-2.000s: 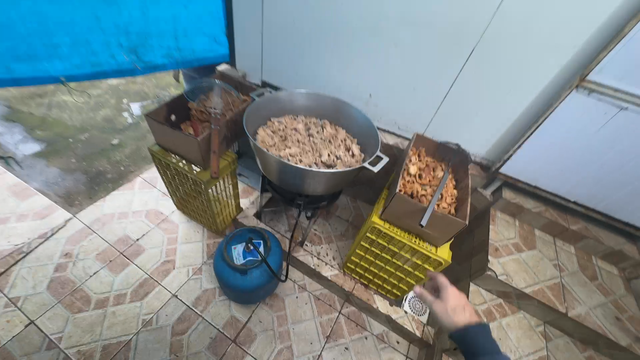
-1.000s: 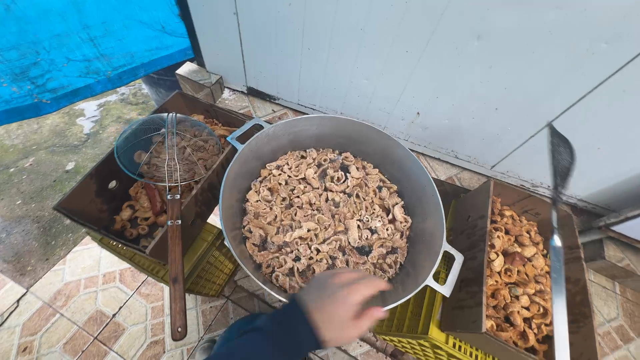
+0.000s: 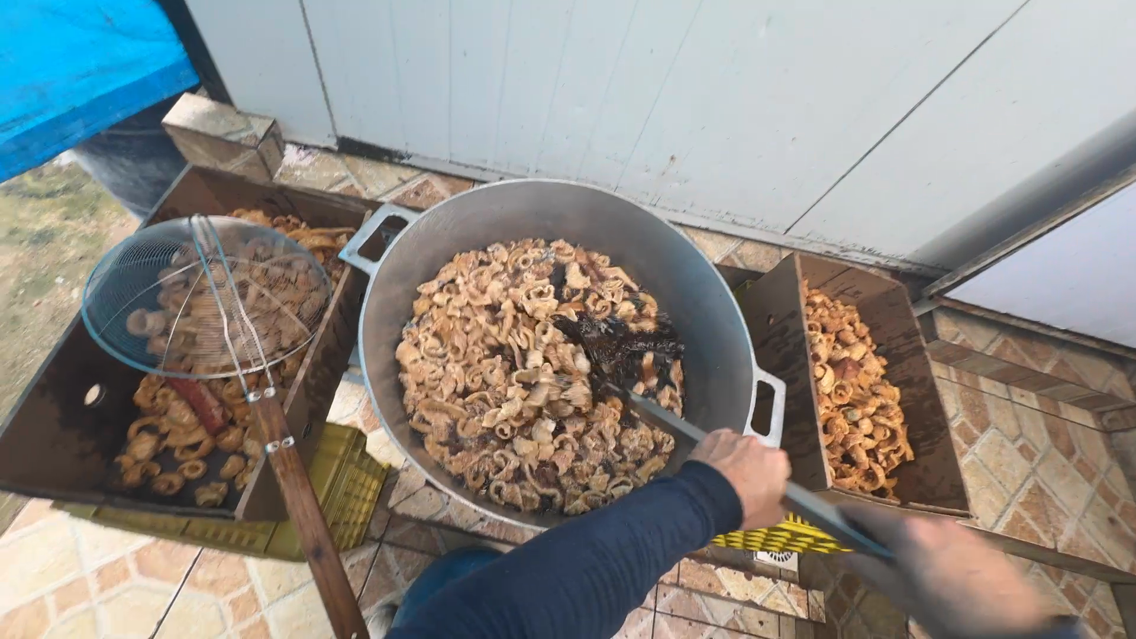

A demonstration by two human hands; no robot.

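A large metal pot [image 3: 710, 311] with two side handles holds many fried curled pieces [image 3: 497, 355] in dark oil. My left hand [image 3: 745, 475], in a dark blue sleeve, grips the shaft of a long metal stirring utensil [image 3: 670, 422]. Farther back along the same shaft is my right hand [image 3: 954, 564], blurred, closed around it. The utensil's lower end reaches into the pieces at the pot's right half and is hidden there. Dark oil shows beside it.
Left of the pot, a wire-mesh skimmer [image 3: 209, 297] with a wooden handle lies across a brown box [image 3: 53, 435] of fried pieces. Another brown box [image 3: 932, 444] of pieces stands at the right. Yellow crates [image 3: 333, 488] are beneath, a blue cylinder [image 3: 448, 577] below, and a pale wall [image 3: 577, 89] behind.
The utensil stood in the right-hand box a second ago; now both my hands hold it in the pot. Pieces have shifted, exposing dark oil. The view has moved closer to the pot.
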